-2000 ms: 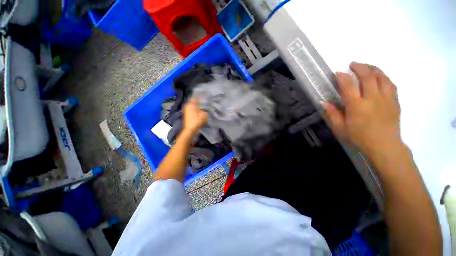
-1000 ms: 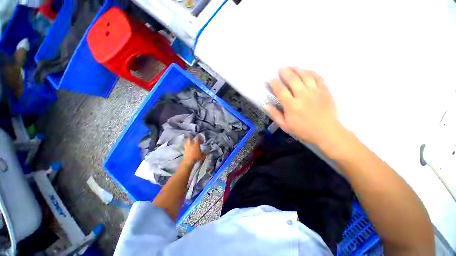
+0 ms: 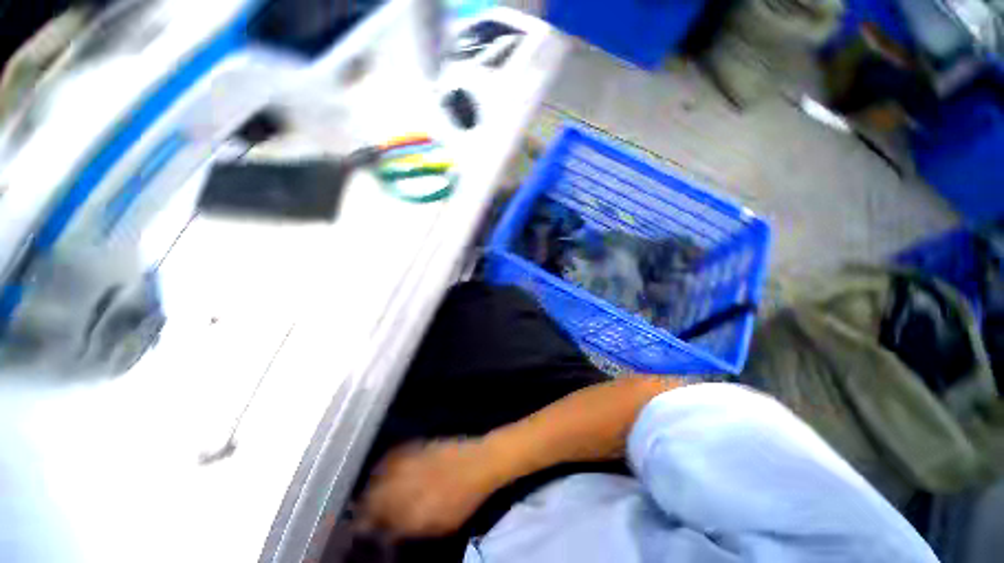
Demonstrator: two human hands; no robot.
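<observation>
The blue perforated basket crate [image 3: 600,328] stands on the floor right of my lap, with dark and grey pieces [image 3: 617,264] inside. My right hand [image 3: 424,489] is low over my dark-clothed lap, beside the table's front edge. It is blurred, and whether it holds anything cannot be told. My left hand is out of the picture. The white sewing machine [image 3: 143,121] with a blue stripe is blurred at upper left. A blurred grey shape [image 3: 83,313], perhaps cloth, lies below it on the white table [image 3: 275,385].
A black phone [image 3: 273,187] and green and yellow looped handles [image 3: 418,176] lie on the table. Small dark items are near its far end. An olive cloth sack [image 3: 881,374] slumps right of the basket crate, with another sack [image 3: 765,50] and blue bins [image 3: 633,22] beyond.
The view has swung right, away from the solid blue bin and red stool. My left hand, earlier in the bin's grey pieces, has left view. My right hand has moved from the tabletop to my lap.
</observation>
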